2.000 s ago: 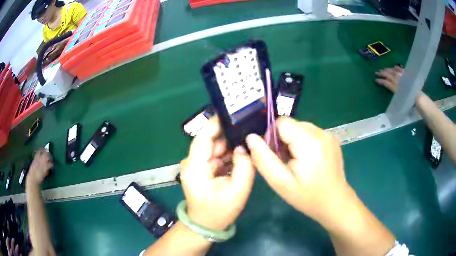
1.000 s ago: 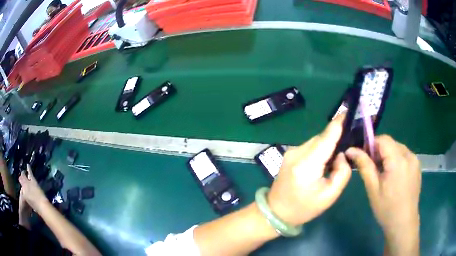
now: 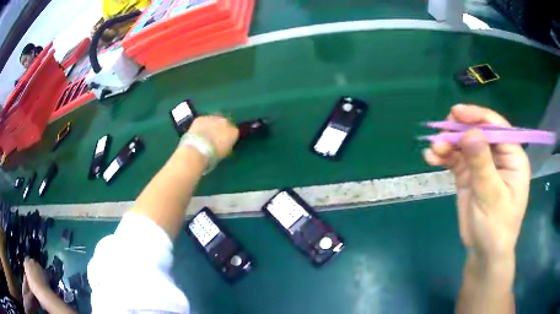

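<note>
Pink tweezers point(image 3: 506, 134) lie across my right hand point(image 3: 482, 156), held above the belt at the right, with their two tips apart, pointing left. My left hand point(image 3: 215, 138) reaches over the belt, back of the hand up. A dark, blurred phone housing point(image 3: 253, 127) shows at its right side, partly covered; the fingers are hidden, so the grip cannot be told. Another housing point(image 3: 183, 115) lies just behind the hand. Two open housings with white panels, a nearer one point(image 3: 218, 245) and one to its right point(image 3: 302, 225), lie on the green worktop.
More housings lie on the green belt, one in the middle point(image 3: 339, 127) and several at left. A yellow-framed phone point(image 3: 484, 74) is at the far right. The pale rail point(image 3: 381, 186) edges the belt. Red-orange trays point(image 3: 190, 37) stand across it. Another person's hands point(image 3: 40, 282) are lower left.
The phone held in front of me is no longer between my hands. My left hand has moved away left over the belt. The tweezers have turned from upright to nearly level.
</note>
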